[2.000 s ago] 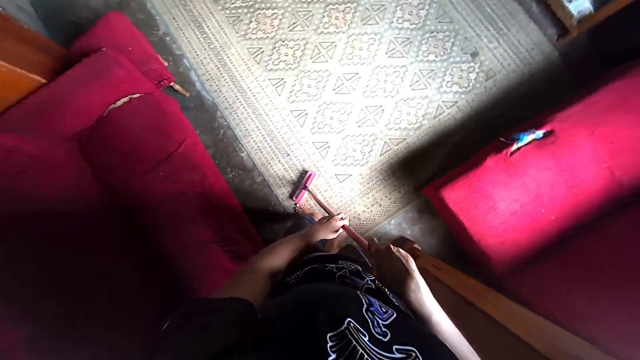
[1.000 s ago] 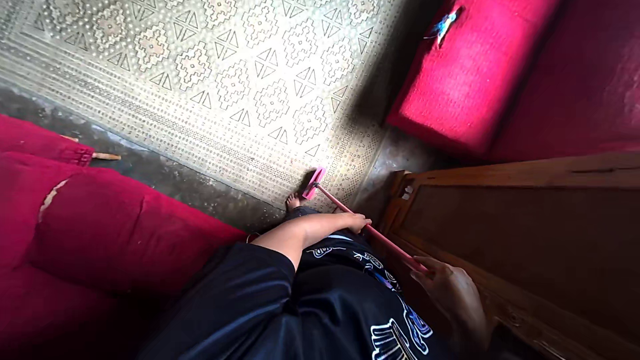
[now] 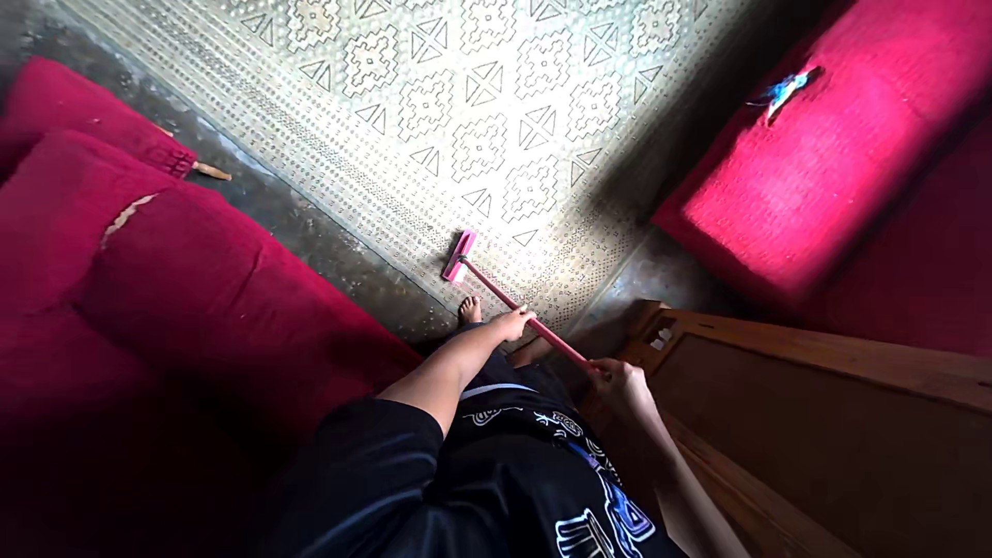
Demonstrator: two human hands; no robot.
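Note:
A pink broom with a long handle slants from upper left to lower right in front of my body. Its pink head is at the patterned floor mat, just beyond my bare foot. My left hand is closed around the middle of the handle. Farther up, near the handle's end, my right hand grips it. The bristles are mostly hidden under the head.
A red sofa with a torn cover stands at left, a wooden stick beside it. Another red seat at right bears a blue and white item. A wooden panelled door is close at lower right. Grey floor borders the mat.
The view has swung around over these two seconds. Both hands keep hold of the handle throughout.

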